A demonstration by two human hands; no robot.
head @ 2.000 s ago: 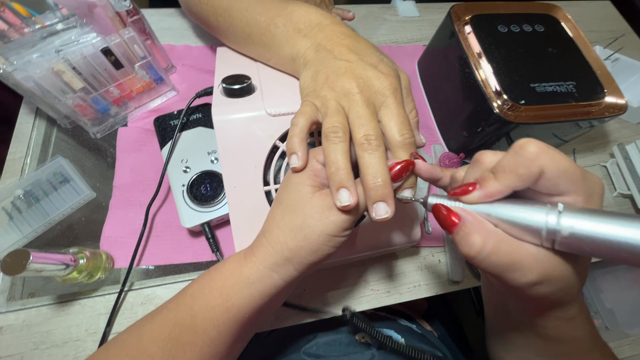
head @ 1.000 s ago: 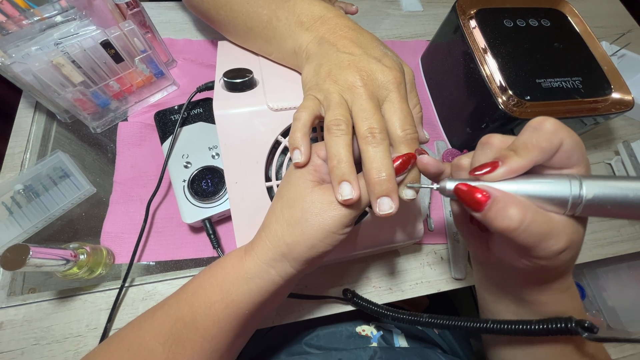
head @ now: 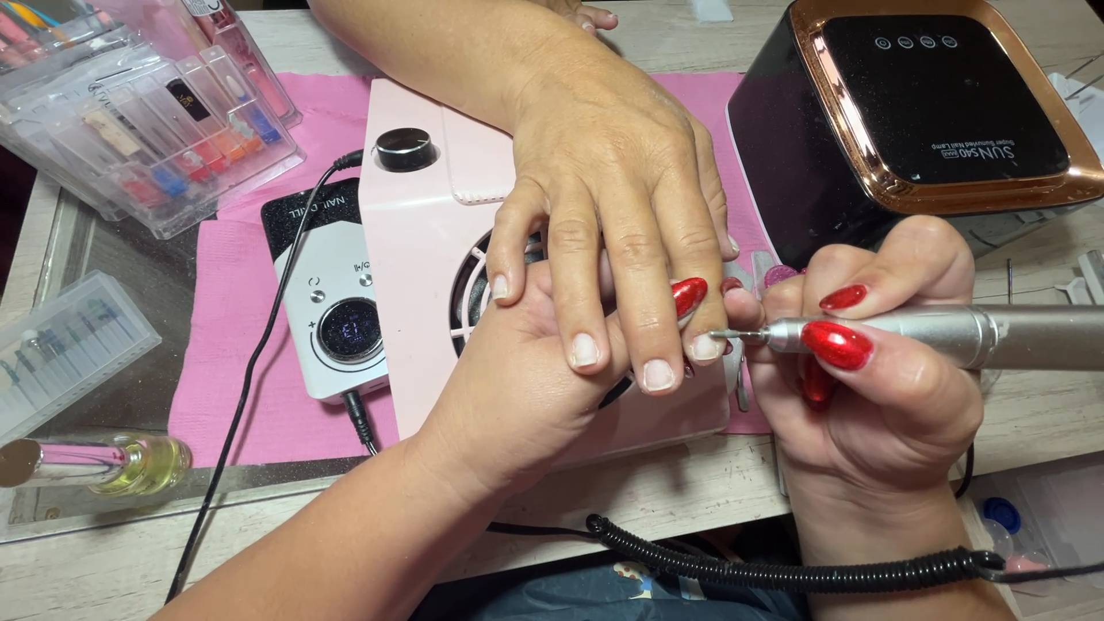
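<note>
The other person's hand [head: 617, 198] lies palm down over a pink nail dust collector [head: 414, 250]. My left hand [head: 535, 345] is under its fingers and holds one finger near the tip, with a red-nailed finger showing beside it. My right hand [head: 880, 345] grips a silver nail drill handpiece [head: 931, 335] between thumb and fingers. The thin drill bit [head: 733, 334] points left and meets the edge of the rightmost long finger's nail [head: 705, 347]. My left palm and several of its fingers are partly hidden beneath the other person's hand.
A black and copper nail lamp [head: 931, 103] stands at upper right. The drill's control unit [head: 332, 302] is left of the dust collector. Farther left are a clear organizer [head: 172, 129], a case of bits [head: 69, 345] and an oil bottle [head: 142, 464]. A coiled cable [head: 759, 565] crosses the near edge.
The drill's bit has shifted on the same nail, and the handpiece's tilt has changed a little. The coiled cable has come farther into view. My left hand keeps its hold.
</note>
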